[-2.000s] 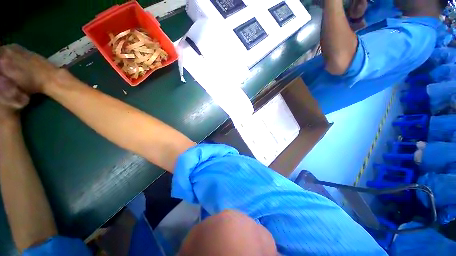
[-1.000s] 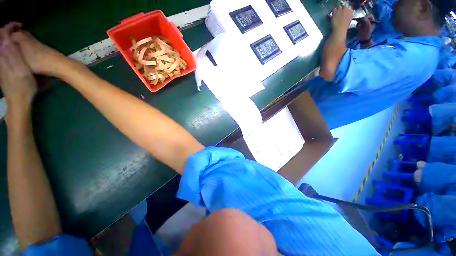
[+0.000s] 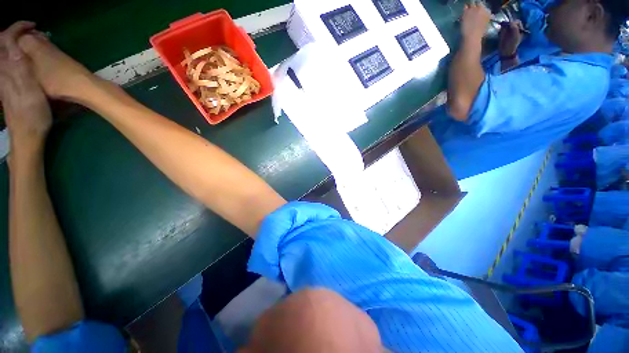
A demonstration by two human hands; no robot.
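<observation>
My left hand (image 3: 22, 93) and my right hand (image 3: 50, 67) are together at the upper left edge of the picture, touching or overlapping. Both are partly cut off or blurred, and I cannot tell whether they hold anything. The red parts bin (image 3: 181, 52) stands to the right of my hands and holds many small tan strips (image 3: 219, 79). The white foam tray (image 3: 396, 72) lies further right with several dark rectangles, perhaps batteries (image 3: 371, 67), set in it.
A white liner strip (image 3: 336, 148) hangs from beside the tray over the edge of the green bench (image 3: 148, 227). A brown carton (image 3: 433, 207) with white sheets is below. A person in blue (image 3: 524, 96) works at the right. A worn white rail (image 3: 131, 71) runs behind.
The whole view has shifted, so the bin and tray stand further right than two seconds ago. My hands have stayed together at the left edge, now slightly higher in the picture.
</observation>
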